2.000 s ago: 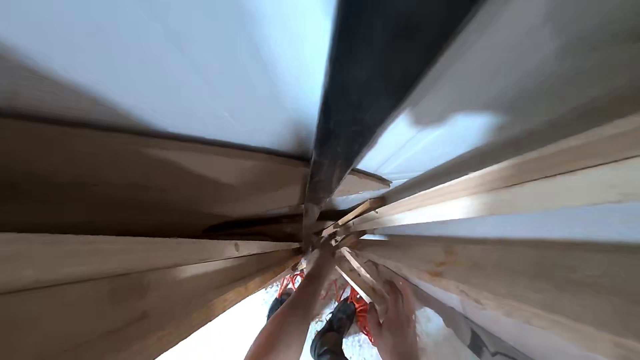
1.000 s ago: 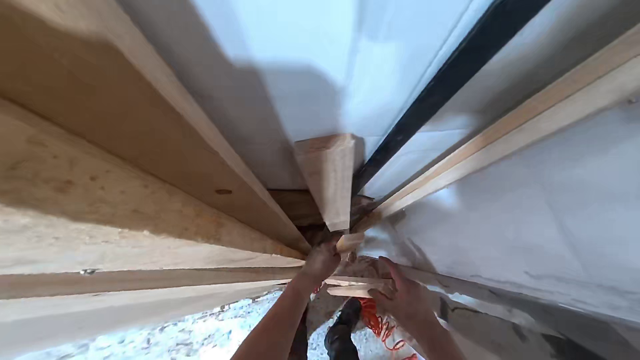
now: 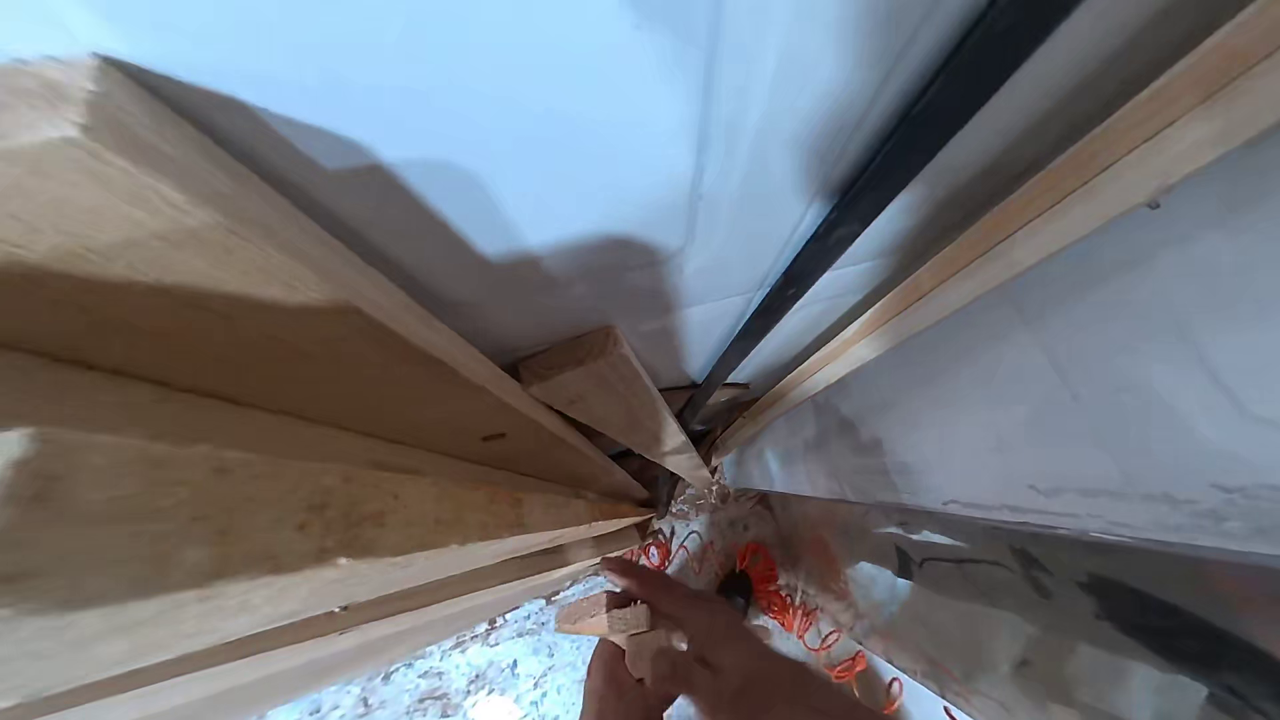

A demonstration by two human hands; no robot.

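Note:
At the bottom centre, my right hand [image 3: 725, 650] closes around short offcuts of lumber [image 3: 605, 617], thumb and fingers against the wood. Just left of it and lower, my left hand [image 3: 618, 688] touches the same pieces from below, partly covered by the right hand and the wood. Beyond the hands, a short wooden board [image 3: 625, 395] leans against the white wall sheeting, beside the long upright timbers [image 3: 300, 370]. None of my fingers touches that board.
Long wooden boards [image 3: 1040, 200] and a dark narrow bar [image 3: 880, 190] stand against the white sheeting [image 3: 560, 120] on the right. An orange coiled hose [image 3: 790, 610] lies on the littered floor [image 3: 500, 660]. A grey ledge [image 3: 1000, 570] runs along the lower right.
Both hands have drawn away from the foot of the leaning boards, and the offcuts are now held close together. The short board leans farther left than before. The view has shifted.

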